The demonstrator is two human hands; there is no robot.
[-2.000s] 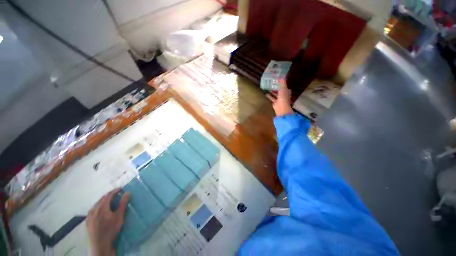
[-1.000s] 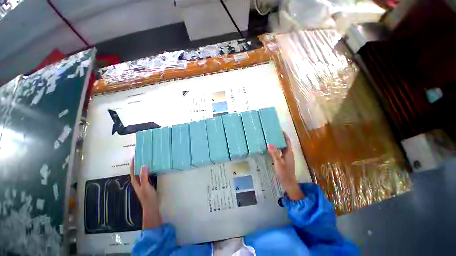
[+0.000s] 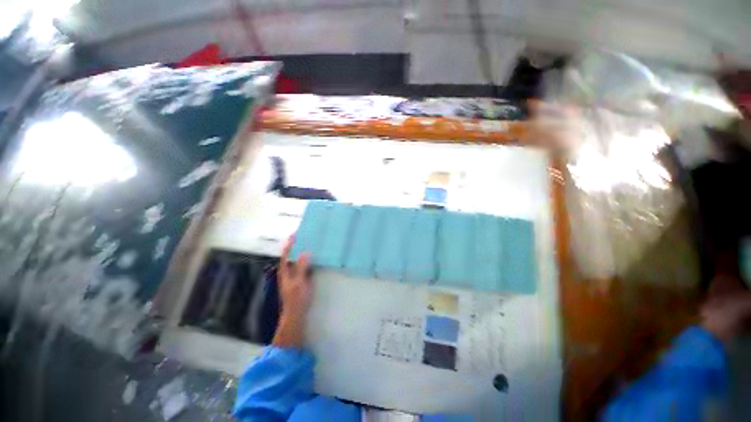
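Note:
A row of several teal cartons lies side by side on the white printed cover sheet. My left hand is at the left end of the row, its fingers and thumb on the end carton. My right hand is at the far right edge, blurred and dark, away from the row; whether it holds anything cannot be told. A small teal patch shows just above it at the picture's edge. The frame is blurred by motion.
A green surface littered with label scraps lies on the left. Orange-brown tape edging runs along the table's back and right side. Shiny clear film covers the area to the right, beside dark machine parts at the right edge.
My right hand has left the right end of the row and moved far right. My left hand stays at the left end. The view has turned, so the row sits further right.

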